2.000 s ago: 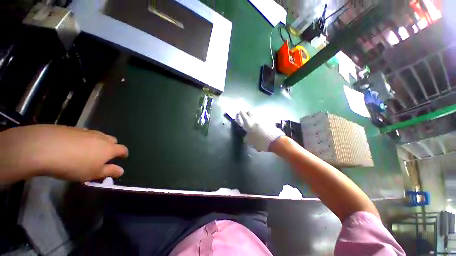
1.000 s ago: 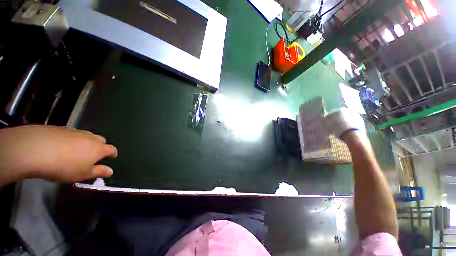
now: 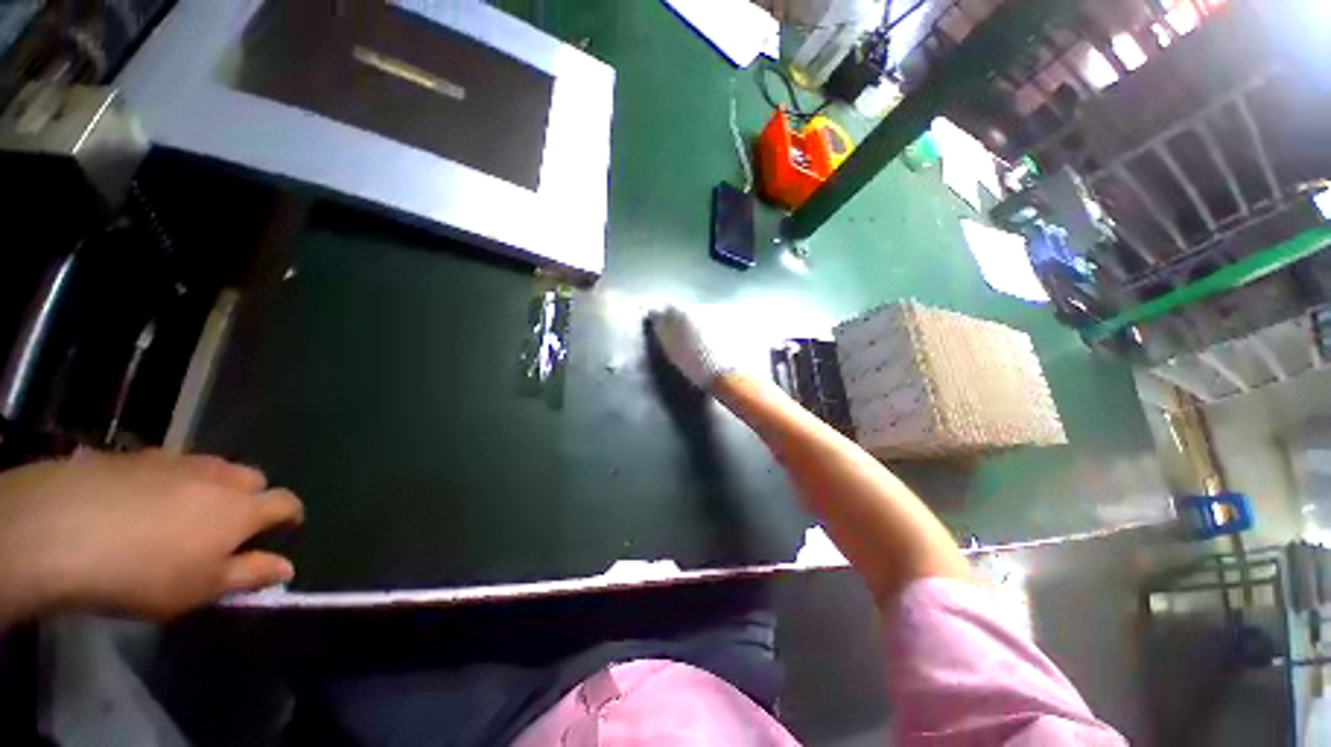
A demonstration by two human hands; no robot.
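Observation:
My right hand [image 3: 686, 349], in a white glove, is low over the middle of the green bench, blurred, with a dark patch beneath it. I cannot tell whether it holds something. My bare left hand [image 3: 164, 528] rests at the near left bench edge, fingers apart, holding nothing visible. A thick block of stacked circuit board panels [image 3: 956, 382] stands on the right, pale on its left face and tan-striped on the other. A black slotted rack [image 3: 812, 380] sits just left of the stack.
A framed plate [image 3: 575, 161] lies at the upper left, with a small shiny clear bag [image 3: 548, 339] below it. A phone [image 3: 733, 225], an orange-red holder [image 3: 796, 158] and a green post [image 3: 905, 114] are farther back. White paper [image 3: 1004, 260] lies behind the stack.
My right hand has moved from the panel stack back left to the middle of the bench. My left hand stays at the bench edge. The view has shifted slightly.

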